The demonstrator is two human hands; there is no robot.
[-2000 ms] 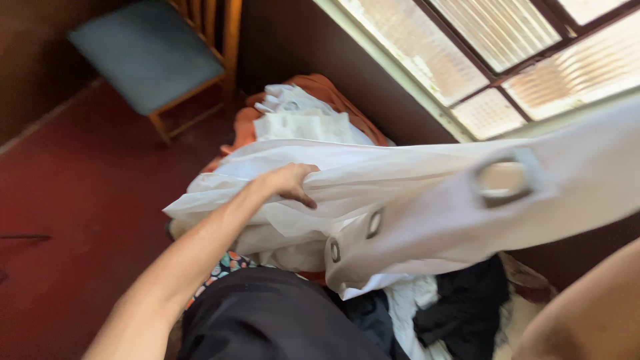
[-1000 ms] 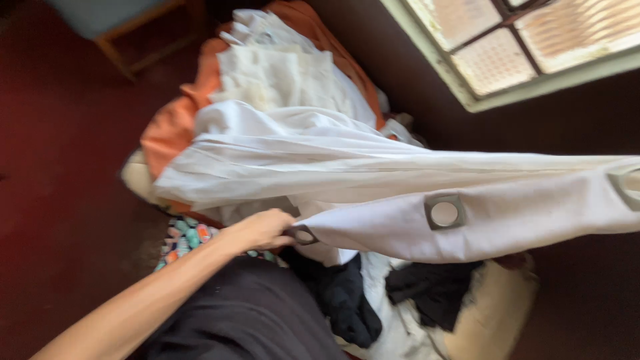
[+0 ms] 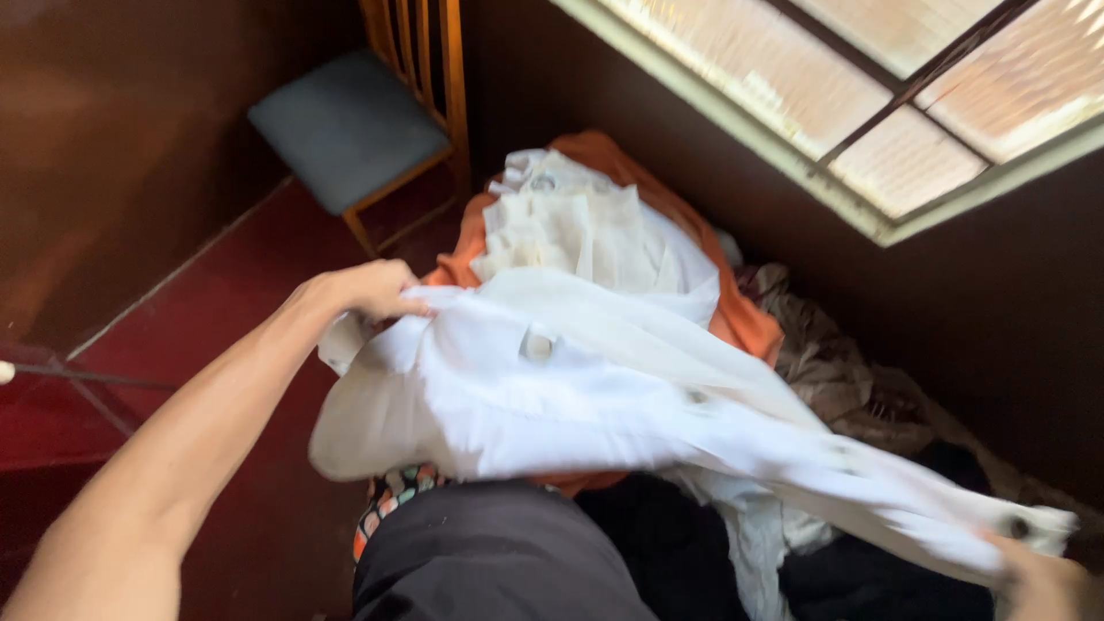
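Note:
A white grommet-top curtain panel (image 3: 586,405) stretches across the view, blurred by motion, with several metal eyelets along its band. My left hand (image 3: 379,291) grips its upper left edge. At the lower right, my right hand (image 3: 1035,573) holds the other end, close to an eyelet; this hand is blurred and partly cut off by the frame. Behind the panel lies a folded white curtain (image 3: 569,224) on an orange cloth (image 3: 750,319). The panel hangs over part of both.
A wooden chair with a grey seat (image 3: 349,125) stands at the upper left. The window frame (image 3: 811,172) borders the upper right. Dark clothes (image 3: 862,578) and a heap of patterned fabric (image 3: 819,345) lie to the right.
My left hand has moved up and left with the curtain edge. The curtain's right end has come down to the lower right, where my right hand is now visible.

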